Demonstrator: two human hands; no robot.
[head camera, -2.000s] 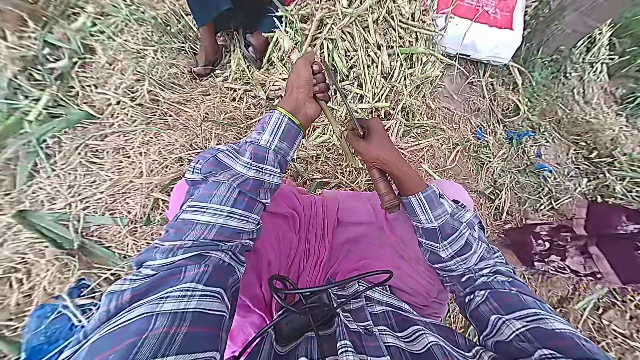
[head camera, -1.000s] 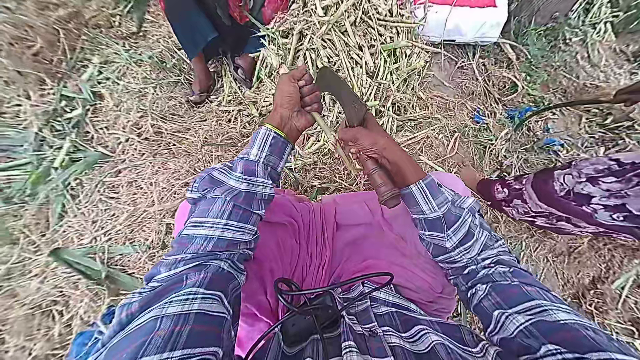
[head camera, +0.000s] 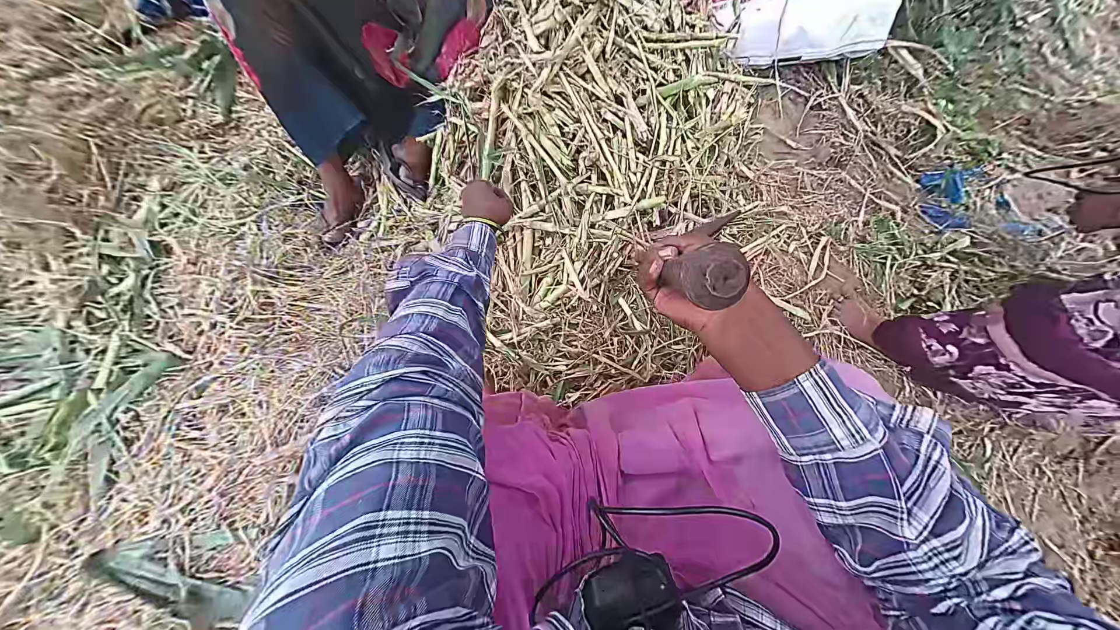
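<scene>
My left hand (head camera: 486, 203), with a yellow band at its wrist, is closed at the left edge of the heap of cut stalks (head camera: 604, 131). A pale green stalk (head camera: 490, 131) rises just beyond its fist; whether the fist grips it is not clear. In my right hand (head camera: 678, 284) is a sickle-like blade tool by its wooden handle (head camera: 713, 276). The handle's butt faces me, and the dark blade (head camera: 716, 225) points away over the stalks, mostly hidden behind the hand.
A person in dark clothes (head camera: 350, 87) stands at the upper left beside the heap. At the right are another person's patterned purple garment (head camera: 1015, 350) and blue plastic scraps (head camera: 947, 197). A white sack (head camera: 814, 31) lies at the top. Dry straw (head camera: 262, 350) covers the ground.
My hands, close together around a stalk and the blade tool before, are now apart. The left has reached forward; the right has turned the tool so its handle butt faces me.
</scene>
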